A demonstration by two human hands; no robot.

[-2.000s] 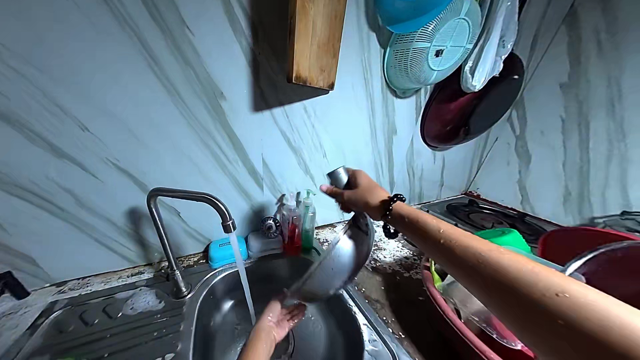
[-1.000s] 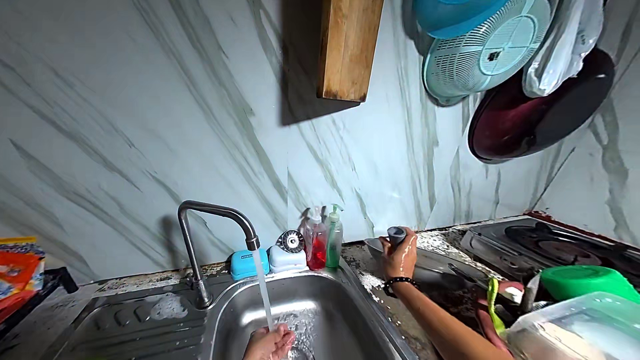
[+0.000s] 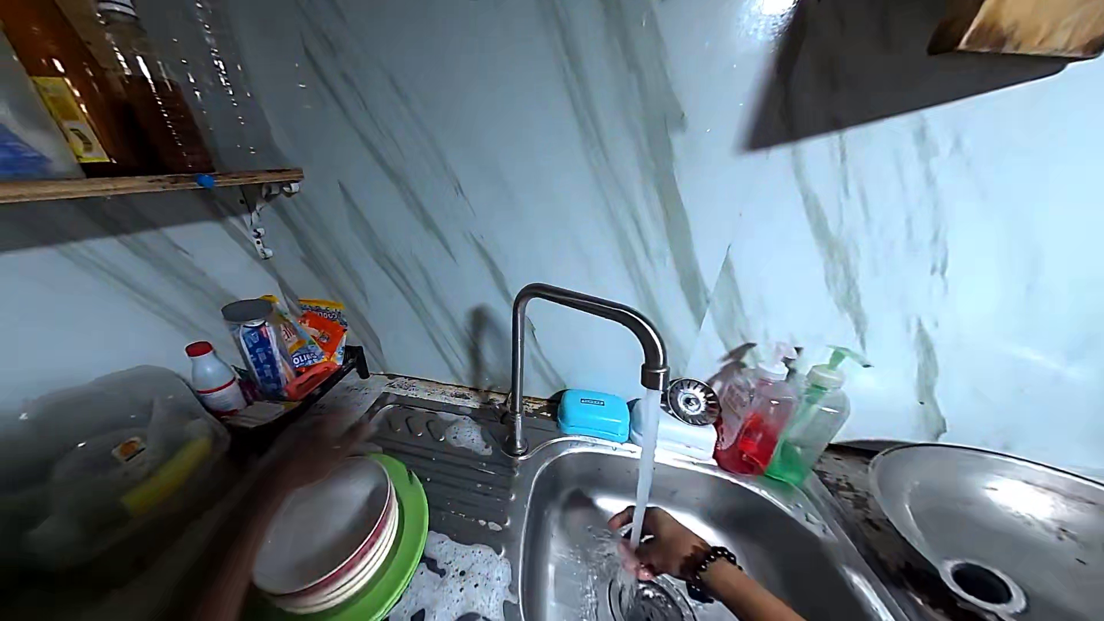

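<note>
Water runs from the curved metal faucet [image 3: 595, 302] into the stainless steel sink [image 3: 552, 483]. My right hand [image 3: 660, 539], with a beaded bracelet on its wrist, is under the stream above the drain, fingers apart and holding nothing visible. My left hand [image 3: 319, 448], badly blurred, is over the upper left edge of a stack of bowls [image 3: 328, 526] on a green plate [image 3: 414, 517]; its fingers' state is unclear. To the sink's right lies a metal wok [image 3: 1009, 500], its hollow handle [image 3: 983, 584] toward me.
Behind the sink stand a blue soap case [image 3: 593, 414] and pump bottles with red [image 3: 759, 423] and green liquid [image 3: 811, 423]. Suds lie on the drainboard [image 3: 457, 492]. At left are a clear plastic container [image 3: 112, 483], packets [image 3: 315, 336] and a shelf [image 3: 155, 185] with bottles.
My right hand has let go of the wok, which it held at the right, and moved under the water. My left hand has left the sink for the bowls. The view has swung left.
</note>
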